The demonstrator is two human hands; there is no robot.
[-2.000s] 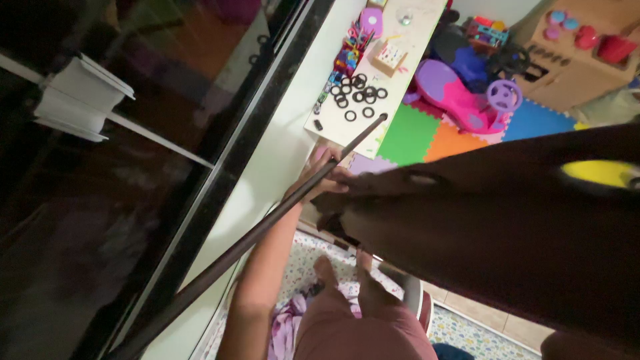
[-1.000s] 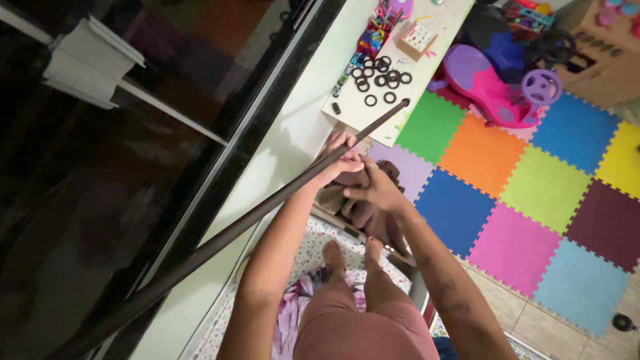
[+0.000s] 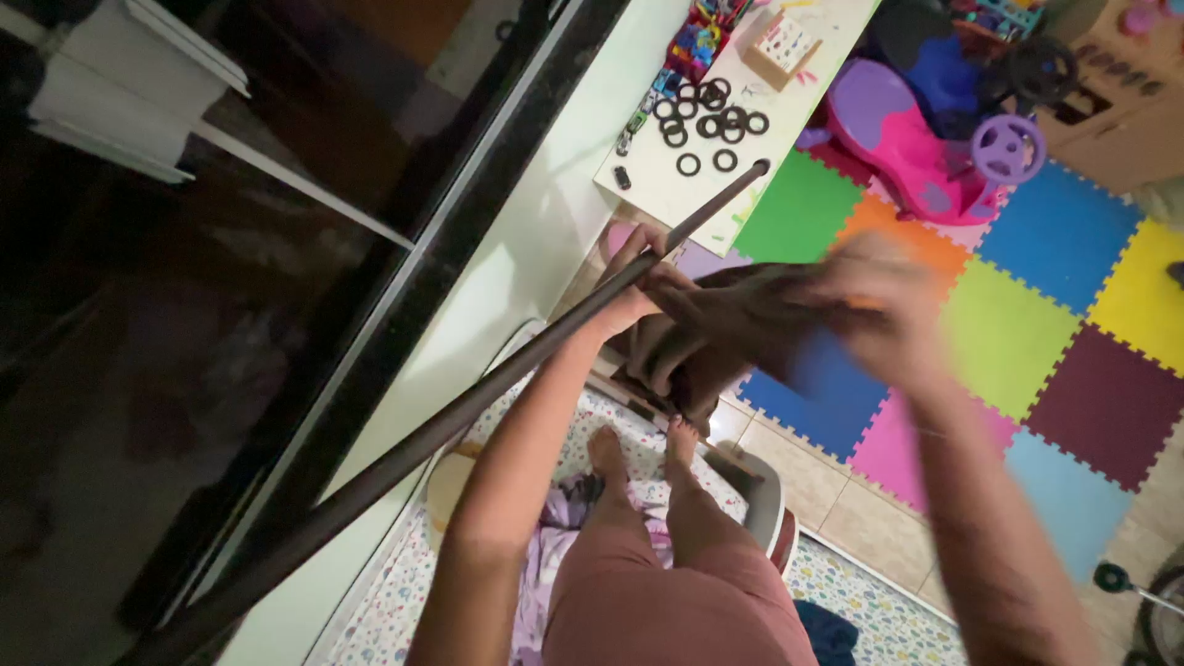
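Observation:
A long dark rod runs diagonally across the head view, its thin tip over a white table. My left hand is at the rod near that end, fingers around it and touching the bunched dark brown cloth. To the right, my right hand, blurred by motion, grips a stretched part of the same cloth. The cloth hangs in folds between and below both hands, above my feet. Whether the cloth encloses the rod cannot be told.
The white table holds black rings, small toy cars and a small box. A pink and purple ride-on toy stands on colored foam mats. Left is a dark glossy panel. Patterned bedding lies under my feet.
Two seconds ago the brown cloth was spread wide to the right; one second ago it was bunched at both hands. Since then my right hand has moved right, drawing part of it out.

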